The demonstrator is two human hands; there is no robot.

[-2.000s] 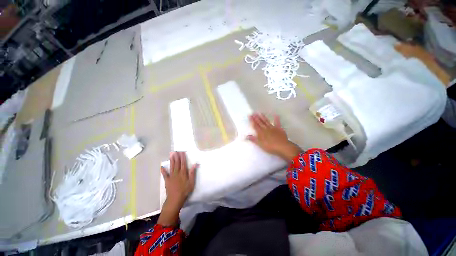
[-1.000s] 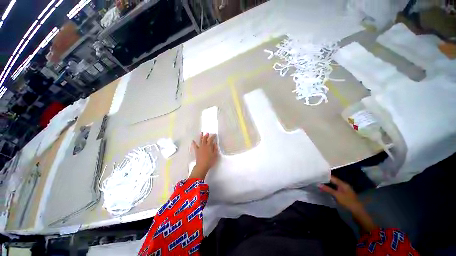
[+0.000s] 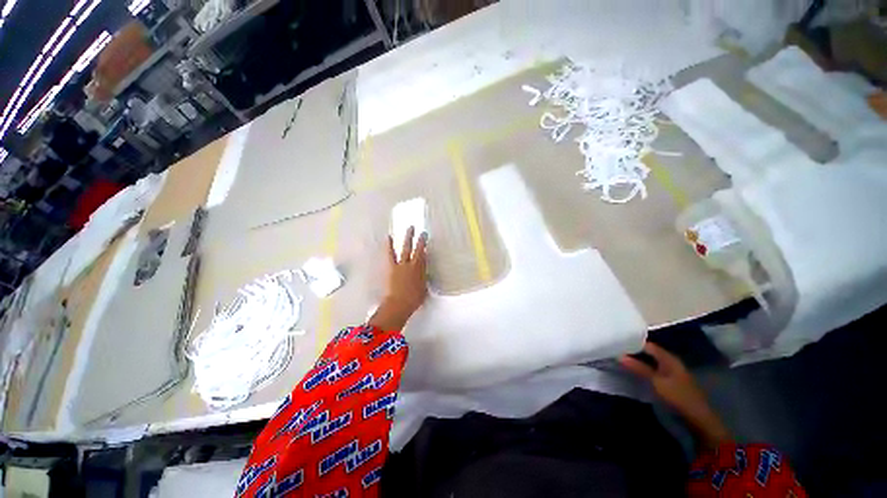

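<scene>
A white garment panel [image 3: 525, 326] lies flat in front of me, with two straps pointing away and a U-shaped neckline between them. My left hand [image 3: 406, 277] rests on the left strap, fingers apart, palm down. My right hand [image 3: 666, 370] is at the panel's lower right corner, by the table's front edge; its fingertips touch or nearly touch the corner, and whether they pinch the cloth is unclear.
A long tape bundle [image 3: 243, 338] and a small white wad [image 3: 322, 277] lie left. Short tape strips [image 3: 618, 126] lie back right. A glue bottle [image 3: 718, 240] lies beside thick white panels [image 3: 827, 224] at right. Grey sheets [image 3: 282, 160] lie upper left.
From two seconds ago, my right hand has moved from the right strap to the lower right corner, and my left hand up onto the left strap. In the last second, little has moved.
</scene>
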